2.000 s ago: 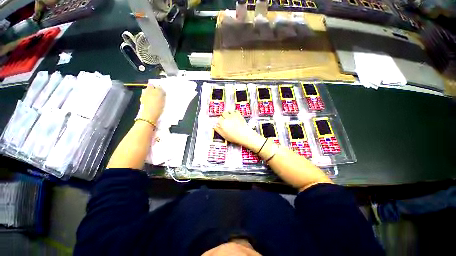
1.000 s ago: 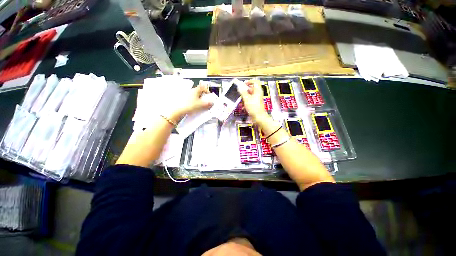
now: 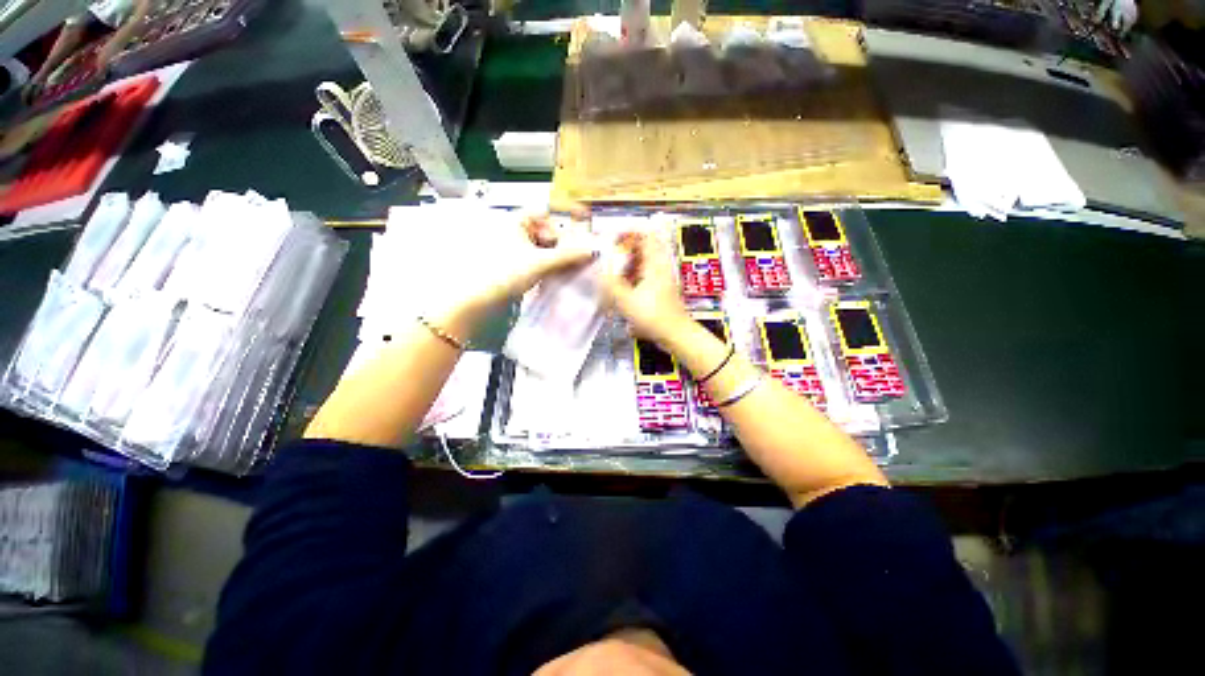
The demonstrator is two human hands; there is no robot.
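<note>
A white protective sleeve (image 3: 558, 324) hangs tilted over the left part of the clear blister tray (image 3: 921, 383), with a pinkish phone showing faintly inside. My left hand (image 3: 562, 247) is blurred and grips its upper end. My right hand (image 3: 640, 288) is beside it, also blurred, with its fingers at the sleeve's upper right. Bare keypad phones (image 3: 868, 351) with yellow frames and red keypads lie in the middle and right pockets. My hands hide part of the upper left pockets. The lower left pocket shows no bare phone.
Empty white sleeves (image 3: 420, 271) lie left of the tray, with a thin white cord (image 3: 463, 462) at the bench edge. Stacked trays of bagged phones (image 3: 185, 330) stand far left. Behind are a metal post (image 3: 397, 99), a yellow-brown board (image 3: 740, 152) and white sheets (image 3: 1007, 168).
My left hand went from the sleeve pile to above the tray; my right hand lifted a phone from the lower left pocket. The phone, partly exposed a second ago, now shows only through the sleeve.
</note>
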